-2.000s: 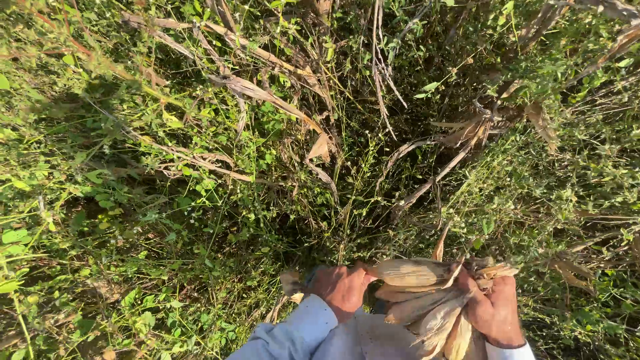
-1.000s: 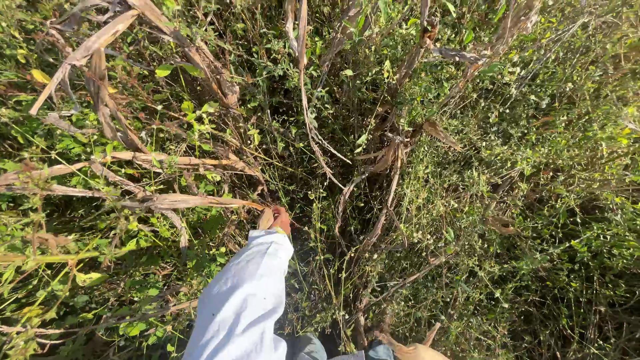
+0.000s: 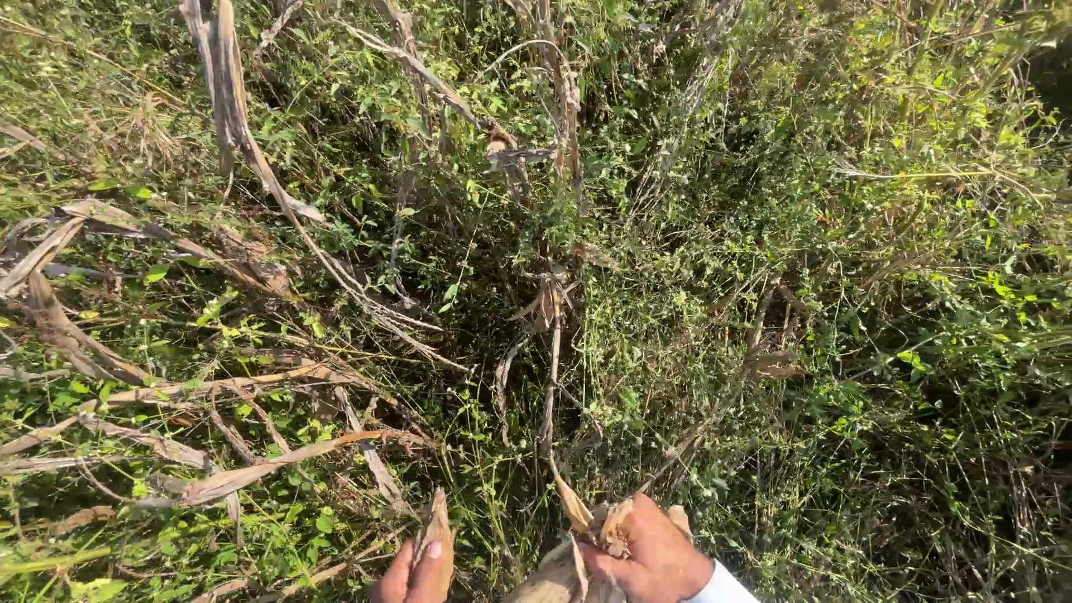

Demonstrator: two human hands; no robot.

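At the bottom edge my left hand [image 3: 413,578] holds a dry, pointed husk-covered corn ear [image 3: 438,536], its tip up between thumb and fingers. To its right my right hand [image 3: 657,557] is closed around the stem ends of a bundle of dry corn husks [image 3: 553,578]. A pale strip of husk sticks up beside the right thumb. The two hands are apart. The lower part of the bundle and most of my left hand are cut off by the frame's edge.
Dry corn stalks [image 3: 230,109] and bent leaves [image 3: 276,469] lie and lean at the left. A thin stalk with dry leaves [image 3: 551,368] stands near the middle. Dense green weeds [image 3: 921,360] spread on the right.
My left hand was reaching among dry stalks at the left a second ago; now it is low in the frame with a husked ear. My right hand has come back into view. The view has shifted considerably.
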